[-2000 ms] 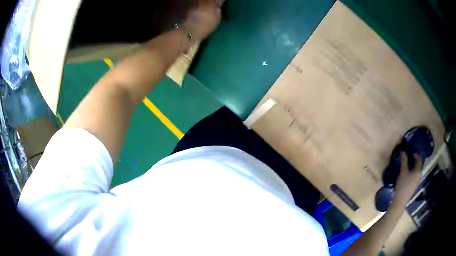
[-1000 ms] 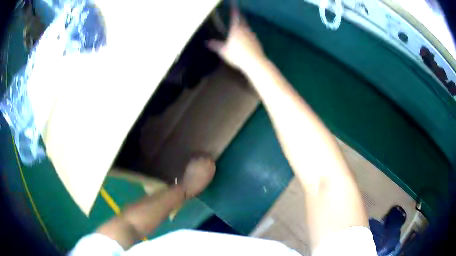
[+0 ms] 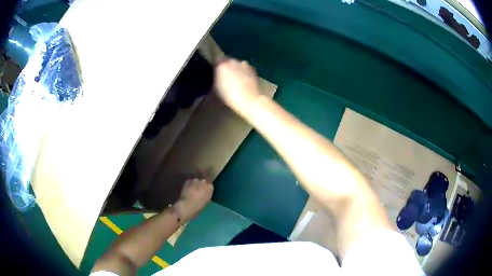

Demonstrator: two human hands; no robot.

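Observation:
The large open carton (image 3: 183, 145) is tilted at the left of the view, its wide pale flap (image 3: 124, 81) raised towards me. Dark rounded parts, seemingly black covers (image 3: 170, 105), lie in the shadow inside it. My right hand (image 3: 236, 83) is closed on the carton's far edge, at a corner. My left hand (image 3: 195, 198) is closed on its near edge. The fingertips of both hands are hidden in the grip or blurred. The carton's deep interior is too dark to make out.
Flattened cardboard (image 3: 377, 156) lies on the green bench (image 3: 259, 172) at the right, with a heap of black discs (image 3: 426, 207) on it. Small dark parts (image 3: 462, 207) lie further right. A pale strip (image 3: 302, 223) lies at the near edge. A clear plastic bag (image 3: 54, 70) hangs beyond the flap.
My right hand has left the discs, reached across to the carton and closed on its far edge. My left hand stays at the near edge. The view has turned left towards the carton.

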